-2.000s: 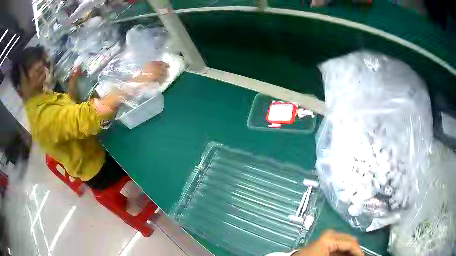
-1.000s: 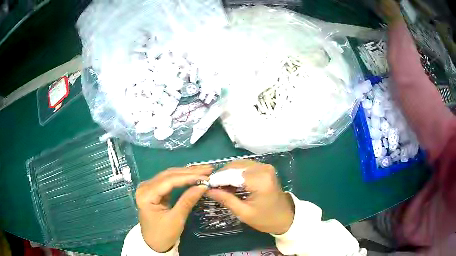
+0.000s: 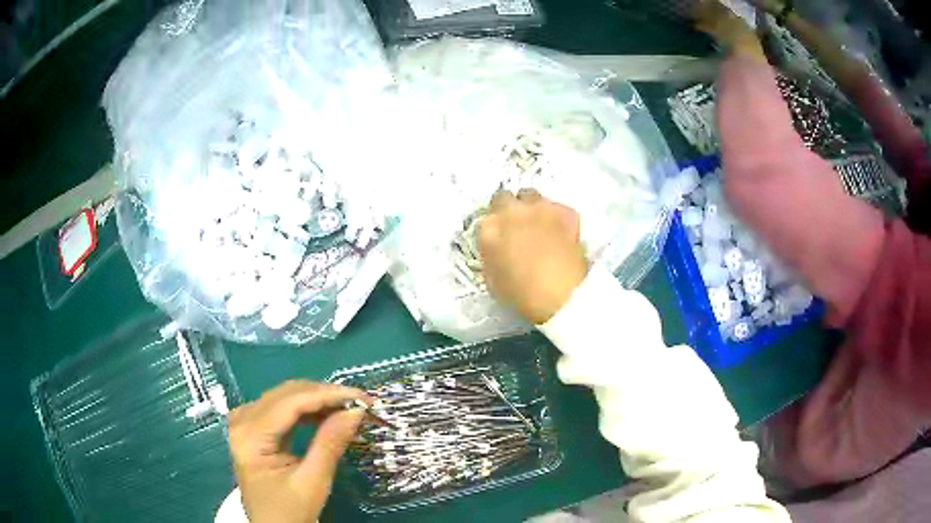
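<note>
My left hand [image 3: 291, 444] pinches a thin metal shaft [image 3: 370, 411] between thumb and forefinger, over the left edge of the clear shaft tray [image 3: 556, 449]. The tray holds a heap of loose silvery and dark shafts [image 3: 449, 434]. My right hand [image 3: 533, 253] reaches into the open right parts bag [image 3: 607, 133], its fingers down at the pale slender parts [image 3: 468, 250]. The fingertips are hidden, so I cannot tell if they hold anything. The left parts bag [image 3: 153, 133] holds chunky white pieces [image 3: 255, 204].
The slotted blister tray [image 3: 112, 429] lies at left, with white-ended assemblies [image 3: 192, 373] at its right side. A label card [image 3: 77, 243] lies at far left. A blue bin [image 3: 704, 337] of white caps stands at right, beside another person's pink sleeve [image 3: 786, 184].
The hands have parted. My right hand has moved up into the right bag, and the white piece at its fingers no longer shows. My left hand is lower left, still pinching a shaft.
</note>
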